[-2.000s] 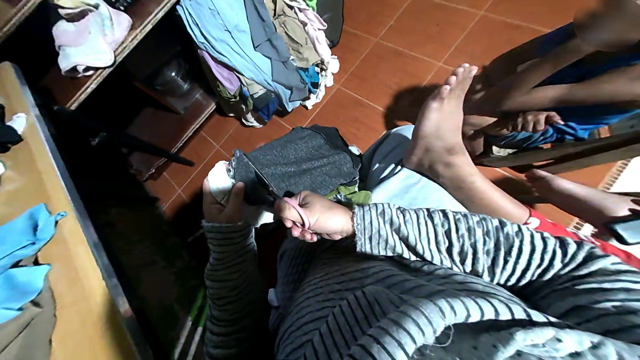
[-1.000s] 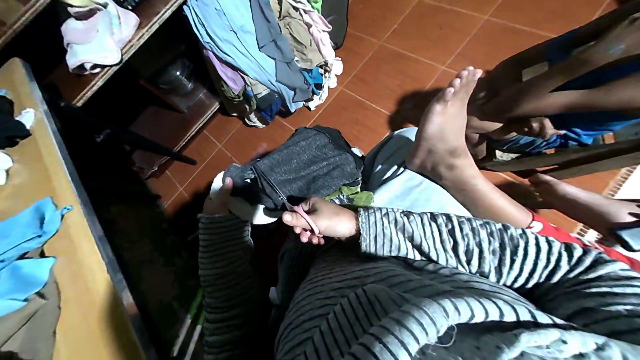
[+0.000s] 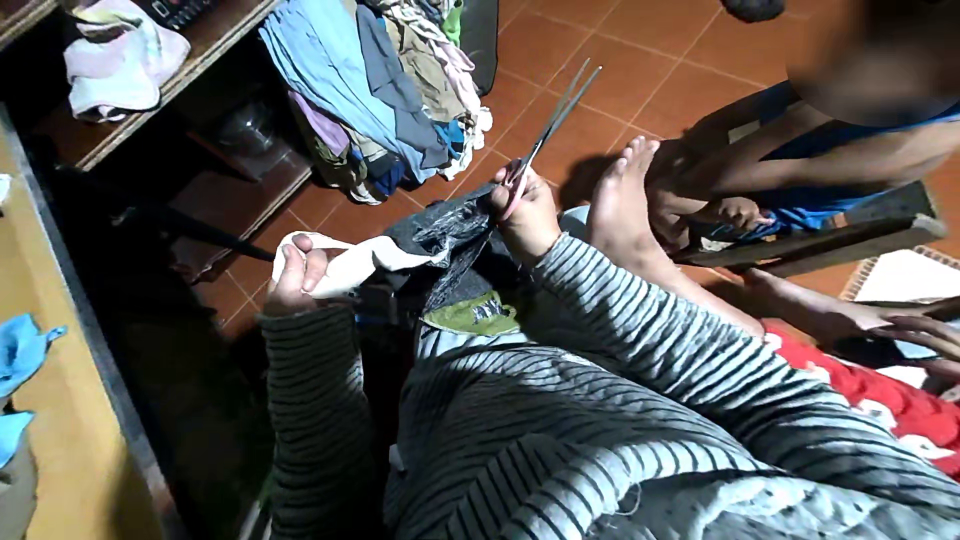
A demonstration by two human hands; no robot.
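Note:
My left hand (image 3: pixel 296 274) grips a strip of white fabric (image 3: pixel 352 270), looped around its fingers. The strip runs right to a dark grey cloth (image 3: pixel 457 232) above my lap. My right hand (image 3: pixel 529 214) holds scissors (image 3: pixel 551 124) with pink handles, their slightly parted blades pointing up and away from the cloth. Its fingers are also at the edge of the grey cloth; whether they pinch it I cannot tell. A green piece of fabric (image 3: pixel 472 313) lies below the grey cloth, against my striped top.
A yellow table (image 3: pixel 67 375) with blue cloth pieces stands at left. Behind are wooden shelves (image 3: pixel 180 86) and a heap of clothes (image 3: pixel 360 82). At right, a person's bare foot (image 3: pixel 622 202) is close to my right hand; another person sits beyond, by a wooden frame (image 3: pixel 825 244).
My right hand has moved up and right with the scissors, which pointed at the grey cloth before. The white strip now stretches between my left hand and the cloth.

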